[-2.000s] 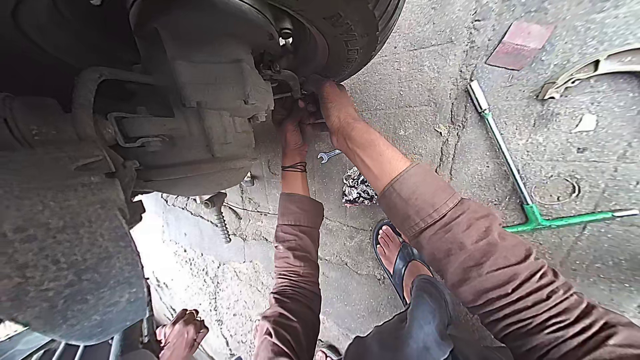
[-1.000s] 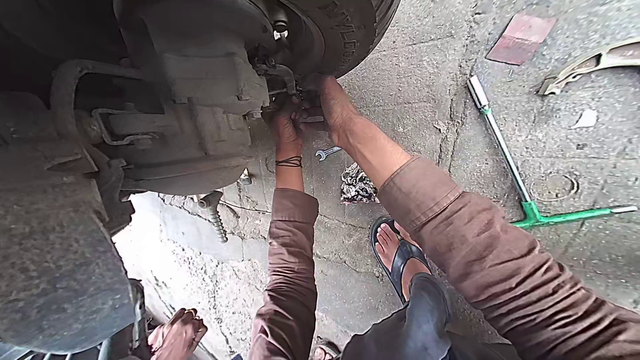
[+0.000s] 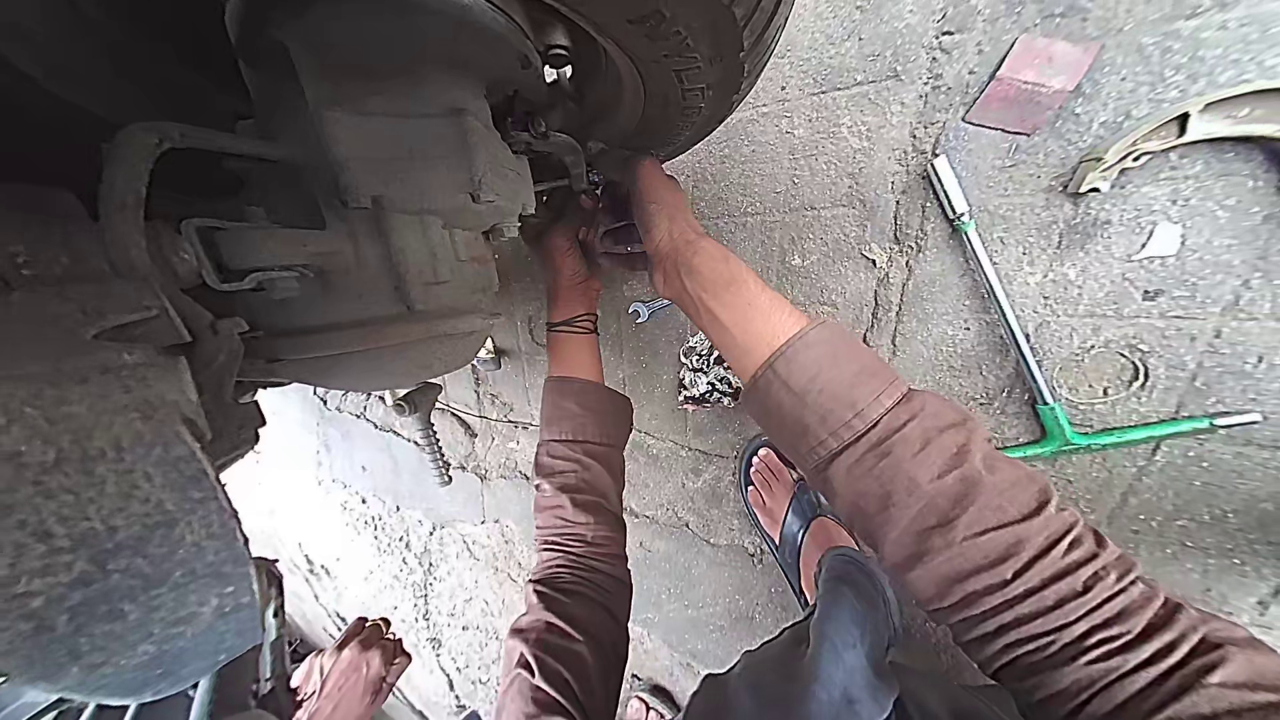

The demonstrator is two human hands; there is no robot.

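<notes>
My left hand (image 3: 565,235), with a black band at its wrist, reaches up beneath the vehicle beside the inner side of a tyre (image 3: 690,75). My right hand (image 3: 655,215) is just right of it, below the tyre's edge. Both are at a curved metal arm (image 3: 560,150) near the wheel; shadow and the hands themselves hide the fingers and whatever they may hold. The dusty metal housing (image 3: 410,180) lies to the left of my hands. On the ground below them is an open-end wrench (image 3: 648,309), partly covered by my right arm, and a bundle of mottled black-and-white cloth (image 3: 708,372).
A green-handled T-shaped socket wrench (image 3: 1010,310), a curved metal brake shoe (image 3: 1190,120) and a reddish flat piece (image 3: 1035,83) lie on the concrete at right. A ribbed bolt-like part (image 3: 430,440) is below the housing. Another person's hand (image 3: 350,670) is at lower left.
Both hands stay by the wheel, with only small shifts in their pose. The objects on the ground have not moved.
</notes>
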